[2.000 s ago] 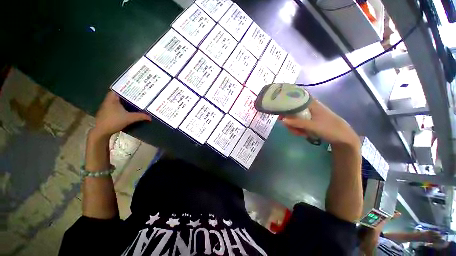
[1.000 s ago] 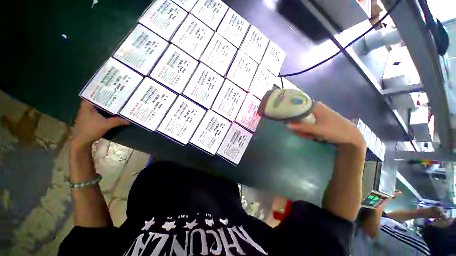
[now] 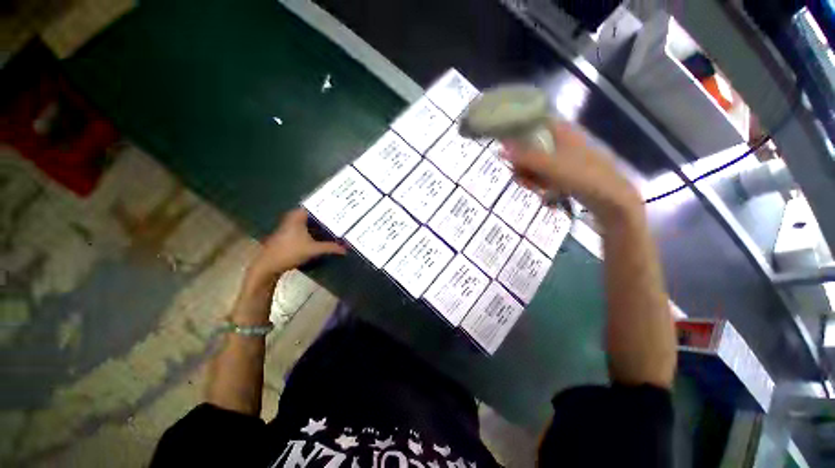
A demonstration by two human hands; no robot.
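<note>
A tight block of small product boxes [image 3: 421,190] lies label side up on the green bench, white faces with black print showing. My right hand [image 3: 568,164] holds the barcode scanner [image 3: 505,111] over the block's far right part; both are blurred. The scanner hides some labels there. My left hand [image 3: 291,245] rests against the block's near left corner, thumb along its front edge and fingers partly hidden by the boxes; whether it grips them cannot be told.
Waiting boxes [image 3: 743,366] stand at the right. A grey shelf with a white carton [image 3: 682,90] runs along the upper right. The scanner's dark cable [image 3: 710,179] runs right. White paper scraps [image 3: 326,83] lie on the green bench [image 3: 211,101]. A red stool [image 3: 64,137] is far left.
The view has shifted, so the block sits lower and further right. The scanner has moved from the block's near right edge to over its far part. The red scan light no longer shows.
</note>
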